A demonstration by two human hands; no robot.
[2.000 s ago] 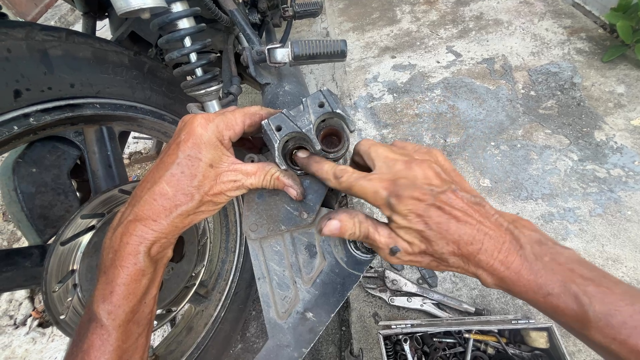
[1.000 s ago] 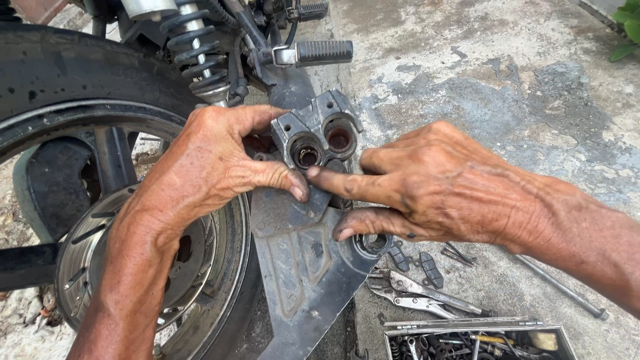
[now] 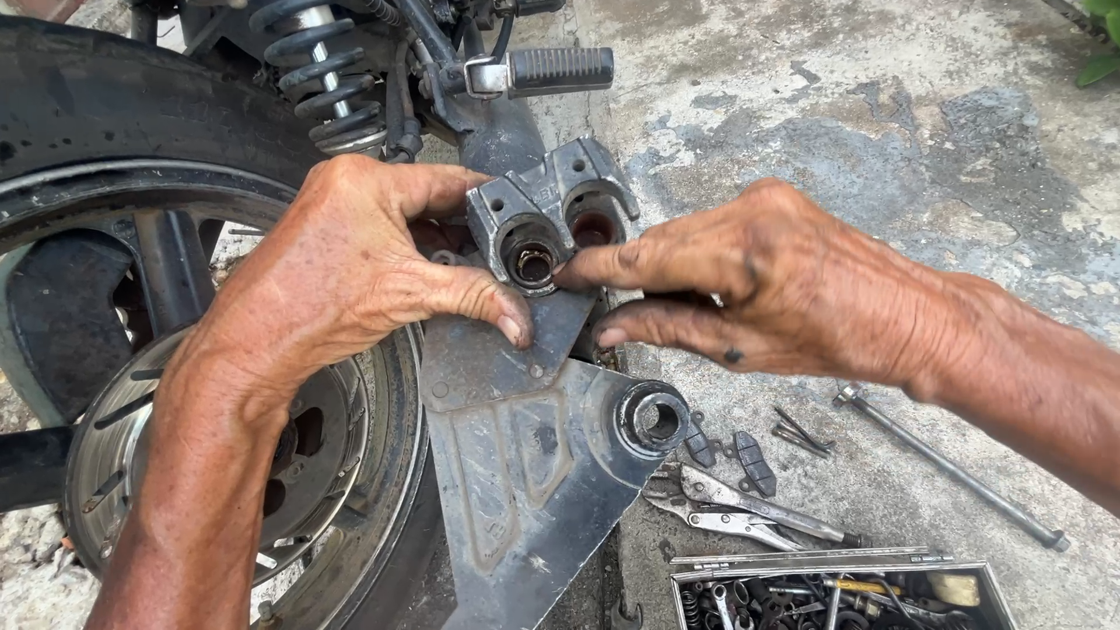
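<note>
My left hand [image 3: 376, 262] grips a metal brake caliper [image 3: 547, 188], fingers behind it and thumb in front, below its near bore. The caliper has two round bores; a ring shows inside the left one, and the right one looks reddish-brown inside. My right hand [image 3: 761, 289] points its index fingertip at the lower right rim of the left bore, thumb apart below it, holding nothing. Under the caliper lies a dark metal bracket [image 3: 516, 446] with a round bushing [image 3: 654, 420] at its right corner.
A motorcycle wheel [image 3: 394, 455] with a brake disc [image 3: 337, 437] stands left, below a shock absorber [image 3: 328, 79] and footpeg [image 3: 560, 72]. On the concrete at right lie brake pads [image 3: 752, 459], locking pliers [image 3: 744, 507], split pins [image 3: 801, 433], a long bolt [image 3: 954, 472] and a metal toolbox [image 3: 989, 595].
My right index finger was over the left bore two seconds ago; it has moved to the bore's lower right rim. My left hand keeps its hold on the caliper.
</note>
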